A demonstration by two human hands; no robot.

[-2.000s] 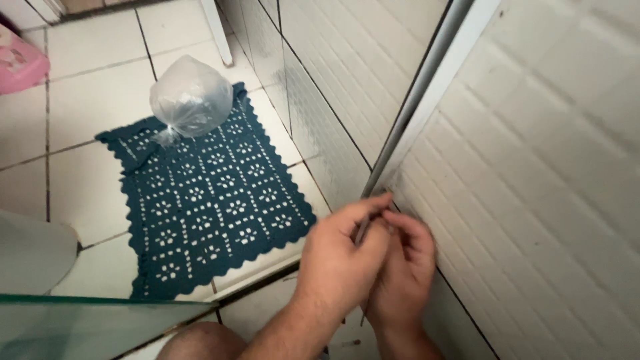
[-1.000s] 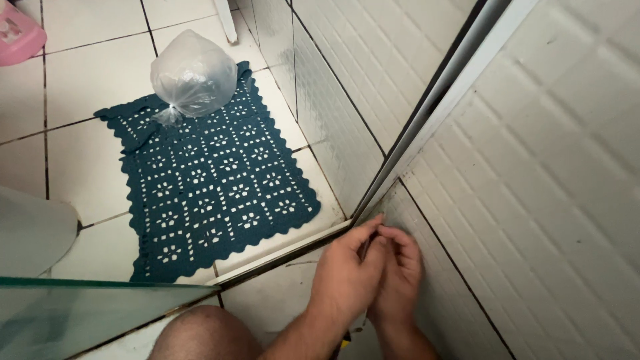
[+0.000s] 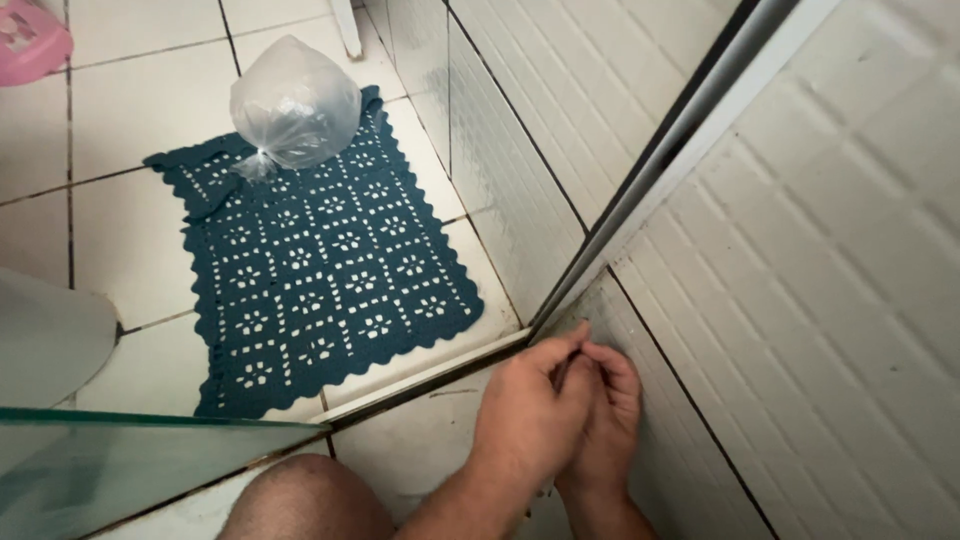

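My left hand (image 3: pixel 532 405) and my right hand (image 3: pixel 611 420) are pressed together low beside the tiled wall (image 3: pixel 750 300). Their fingertips meet near the foot of the metal door-frame profile (image 3: pixel 652 172), just inside the shower sill (image 3: pixel 427 379). A small dark piece shows between the fingers, but the hands hide most of it and its kind cannot be told. Beyond the sill, a dark teal crocheted mat (image 3: pixel 345 262) lies on the floor tiles, with a tied, translucent plastic bag (image 3: pixel 296 105) resting on its far part.
A green-edged glass panel (image 3: pixel 150 465) stands at the lower left, beside my bent knee (image 3: pixel 307 502). The white rounded base of a fixture (image 3: pixel 52 337) is at the left edge. A pink plastic object (image 3: pixel 34 45) sits at the far left corner.
Both hands have moved down along the metal profile to near its foot. The thin dark piece seen between the fingers two seconds ago is now mostly hidden.
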